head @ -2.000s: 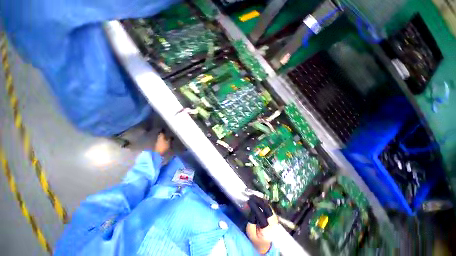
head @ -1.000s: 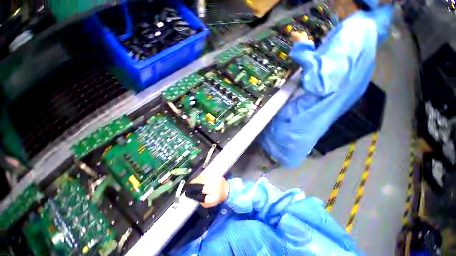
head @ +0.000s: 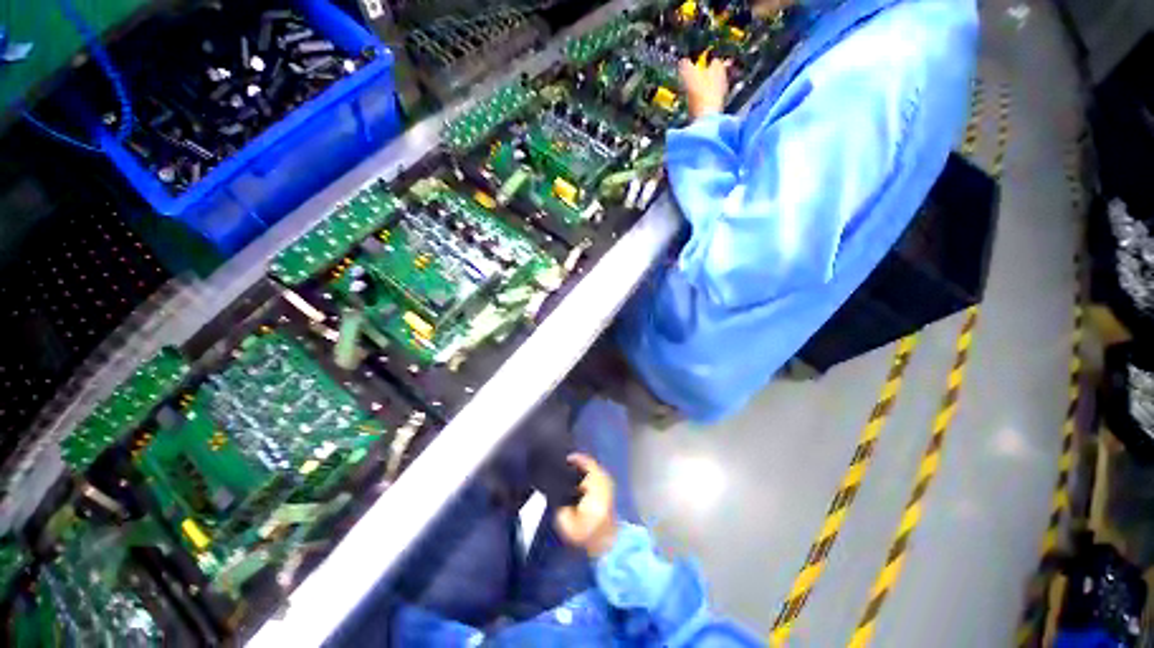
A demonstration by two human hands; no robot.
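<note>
My right hand (head: 589, 509) is low beside the rail, over dark clothing, below the line's near edge. Its fingers are curled and partly spread. A dark patch lies against the fingers; I cannot tell whether it is a held part or the clothing behind. My left hand is not in view. Nearest in front, a green circuit board (head: 272, 411) sits in a black carrier, crowded with silvery parts and a yellow block. A second board (head: 446, 272) lies further along. Narrow green PCB strips (head: 124, 408) run along the far side.
The pale metal rail (head: 475, 437) runs diagonally along the near side. A blue bin (head: 297, 139) full of black parts stands behind the line. A person in a blue smock (head: 810, 190) reaches over boards at upper right. A black box (head: 905, 272) stands on the floor beside yellow-striped lines.
The view has turned right and shifted along the line. My right hand has moved off the rail and down beside it; the black pieces at its fingers no longer show clearly.
</note>
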